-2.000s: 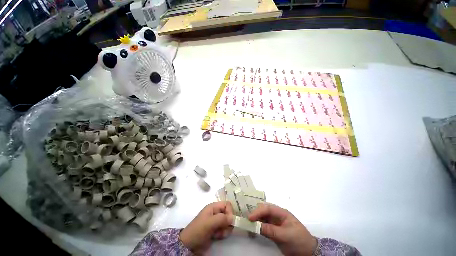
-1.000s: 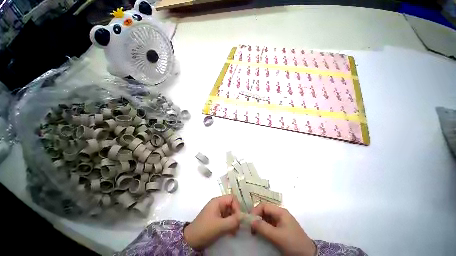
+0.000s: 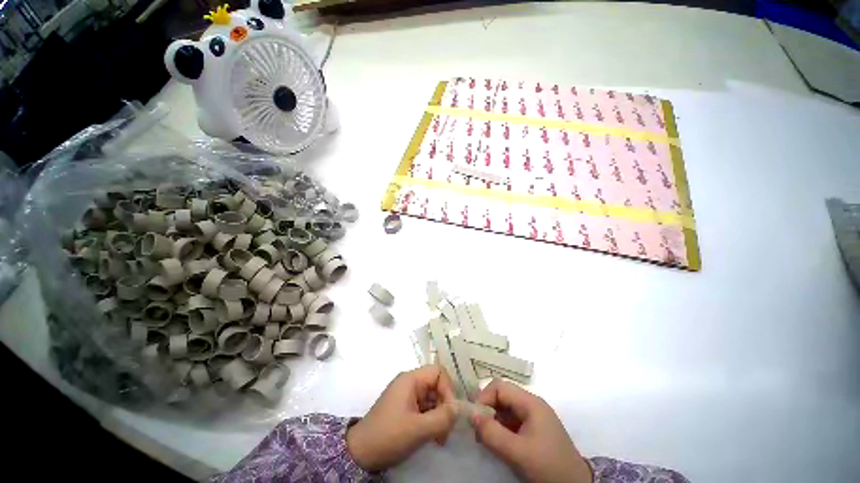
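Observation:
My left hand [image 3: 407, 415] and my right hand [image 3: 530, 432] are close together at the bottom centre. Both pinch the ends of one short grey-beige strip [image 3: 469, 409] between thumb and fingers. Its exact shape is small and partly hidden by the fingertips. A loose fanned pile of flat strips [image 3: 483, 341] lies just beyond the hands. A large heap of formed rings [image 3: 231, 283] lies at left. Two loose rings [image 3: 381, 314] lie left of the pile, and another ring [image 3: 392, 224] lies near the board's corner.
An open clear plastic bag [image 3: 66, 274] surrounds the heap. A white animal-faced fan [image 3: 217, 94] stands behind it. A pink-white board [image 3: 556, 170] with yellow tape lies beyond the strips, with a thin dark line on it. A grey filled bag [image 3: 846, 236] is at the right edge.
Compared with the first frame, the view has tilted down and the strip pile is more spread out. The strip in my hands showed flat then; now its outline is less clear. My hands stay together.

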